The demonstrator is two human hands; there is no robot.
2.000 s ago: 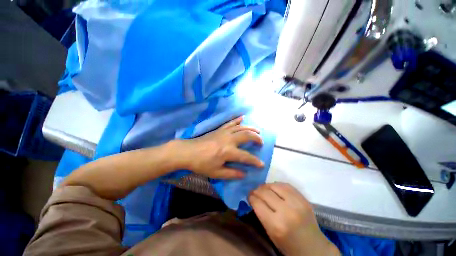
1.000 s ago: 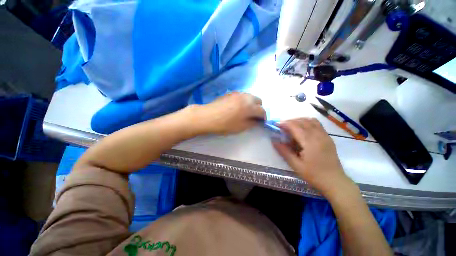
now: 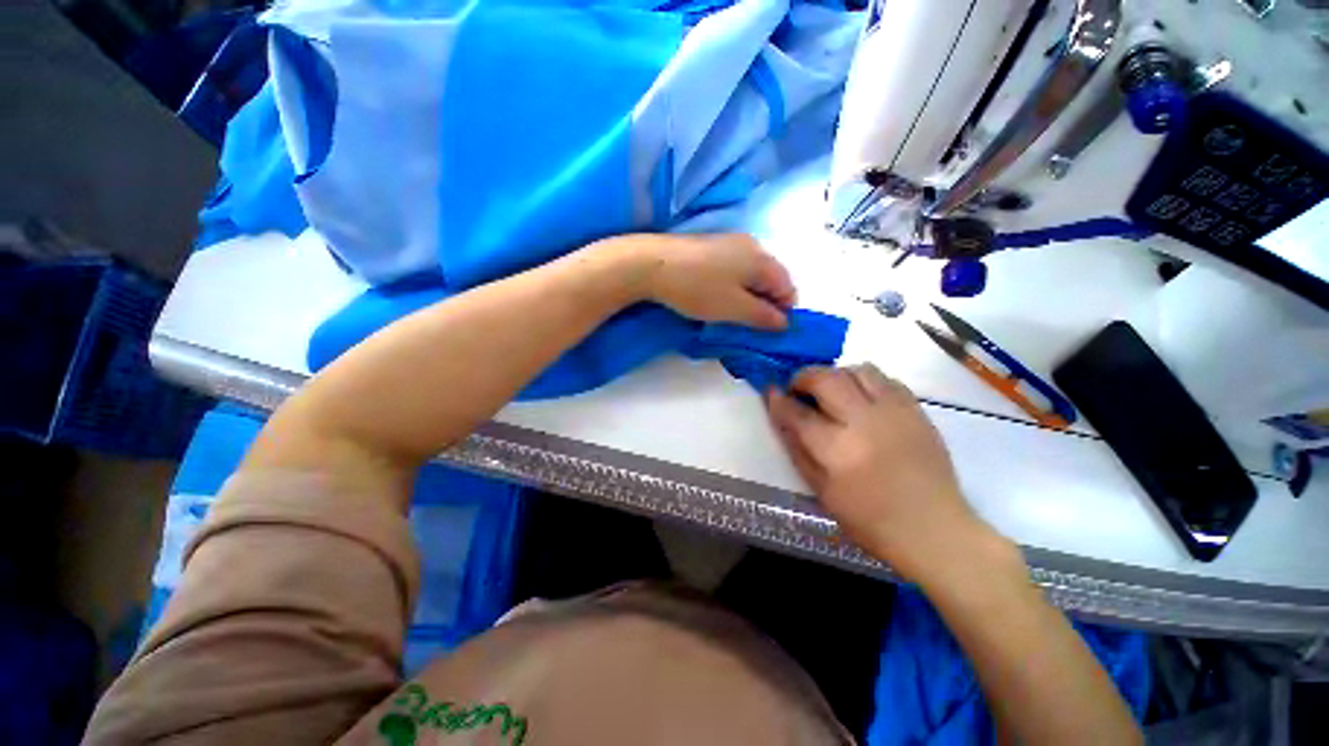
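Observation:
A garment of bright blue (image 3: pixel 547 124) and pale blue (image 3: pixel 382 175) cloth lies heaped on the white table, left of the needle area. A folded bright blue edge (image 3: pixel 794 338) of it lies between my hands, in front of the presser foot (image 3: pixel 879 219) and not under it. My left hand (image 3: pixel 724 281) holds the cloth from the upper left, fingers curled. My right hand (image 3: pixel 863 437) pinches the near side of the fold with thumb and fingertips. The fingertips of both hands are partly hidden.
The white sewing machine head (image 3: pixel 933 102) stands at upper right with its dark keypad (image 3: pixel 1221 178). Orange and blue snips (image 3: pixel 1003 372) and a black phone (image 3: pixel 1162 437) lie right of my right hand. A ruler edge (image 3: pixel 685 503) runs along the table front. Blue crates (image 3: pixel 128 357) stand at left.
The pale cloth has left the table's front edge. A bright blue folded edge now shows between my hands. My right hand has moved up from the table's front edge to the cloth.

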